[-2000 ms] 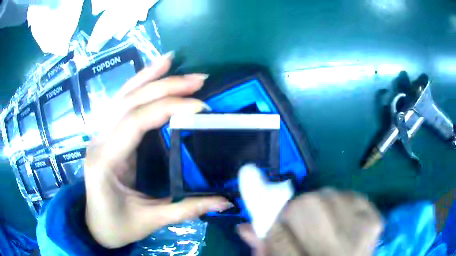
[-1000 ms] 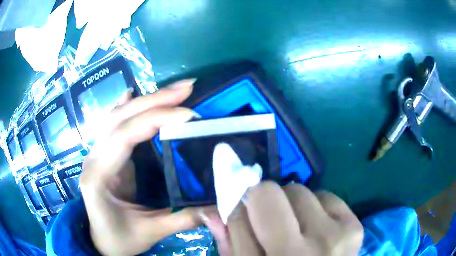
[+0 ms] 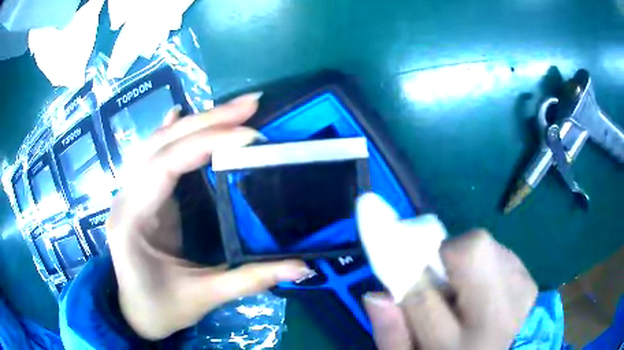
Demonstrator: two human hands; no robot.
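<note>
My left hand (image 3: pixel 164 225) holds a clear screen lens (image 3: pixel 294 205) by its left side, fingers at the top and thumb at the bottom. The lens has a black border and a whitish band along its top edge. It is above a handheld tester (image 3: pixel 393 164) with a blue face and black surround, seen through the window. My right hand (image 3: pixel 458 294) pinches a white wipe (image 3: pixel 404 249), its tip at the lens's right border. Whether the tip touches the lens is not clear.
A shiny clear tray of TOPDON lenses (image 3: pixel 75 154) lies at the left, with white wipes (image 3: pixel 65 44) behind it. An air blow gun (image 3: pixel 557 147) lies at the right. Crumpled clear film (image 3: pixel 243 325) is at the bottom. The green mat (image 3: pixel 479 41) lies beneath.
The wipe has moved across the lens, leftward and then back right to its right border. The lens has shifted slightly left and up, and more of the tester's keys show below it.
</note>
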